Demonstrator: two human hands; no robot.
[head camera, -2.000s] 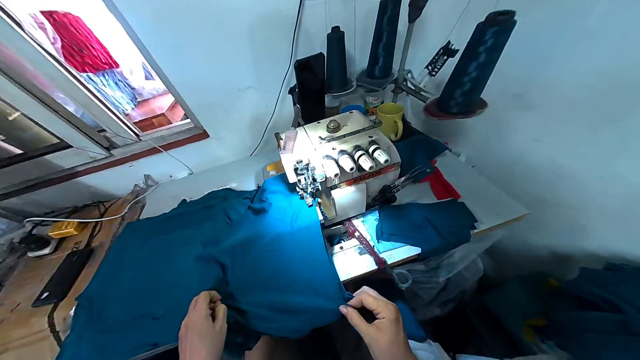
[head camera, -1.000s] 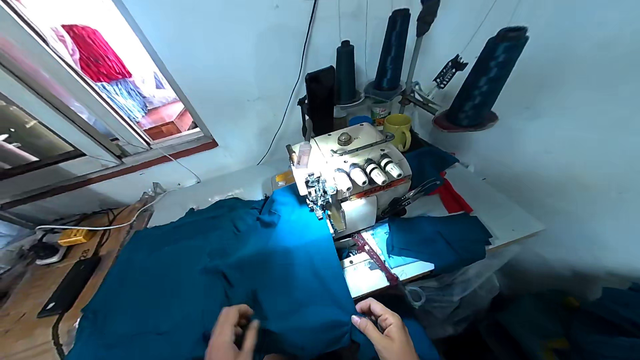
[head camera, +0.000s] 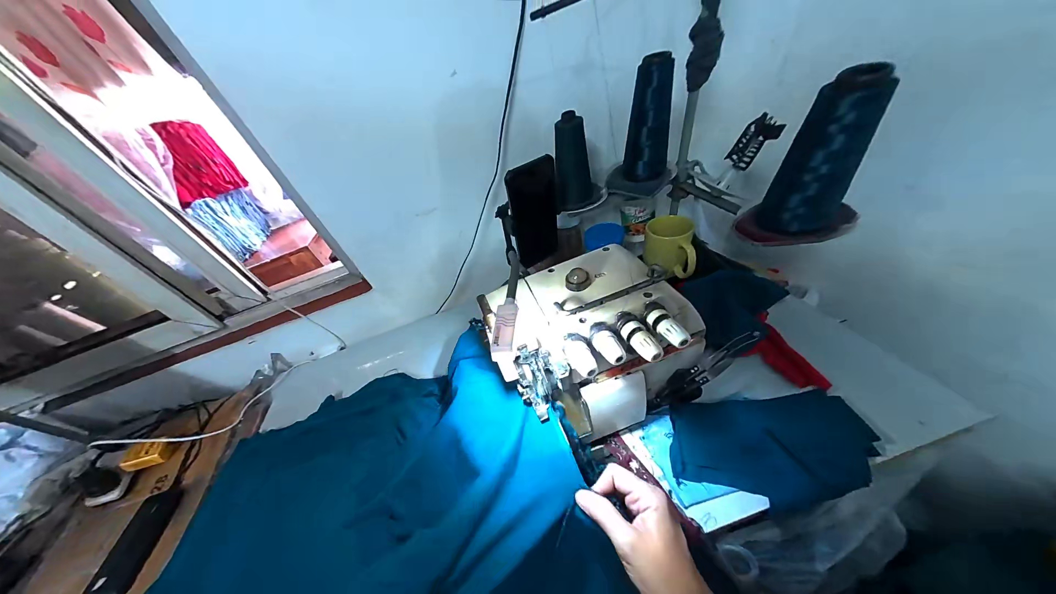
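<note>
A large piece of teal fabric (head camera: 355, 487) lies across the left and front of the table, its right edge running up under the presser foot area of an overlock sewing machine (head camera: 594, 305). My right hand (head camera: 643, 524) pinches that edge between thumb and forefinger, a little in front of the machine's needle area. The machine's lamp lights the cloth beside it. My left hand is out of view. Right of the machine lies a folded stack of teal fabric pieces (head camera: 775, 445).
Behind the machine stand a phone (head camera: 532, 210), a yellow mug (head camera: 670, 245) and several thread cones, one a large dark cone (head camera: 825, 157). Black-handled snips (head camera: 693, 379) lie at its right, near red cloth (head camera: 788, 356). A power strip (head camera: 136, 540) lies at the left.
The fabric's right edge has moved up toward the machine, with my right hand now closer to it. My left hand, on the fabric earlier, has gone out of view.
</note>
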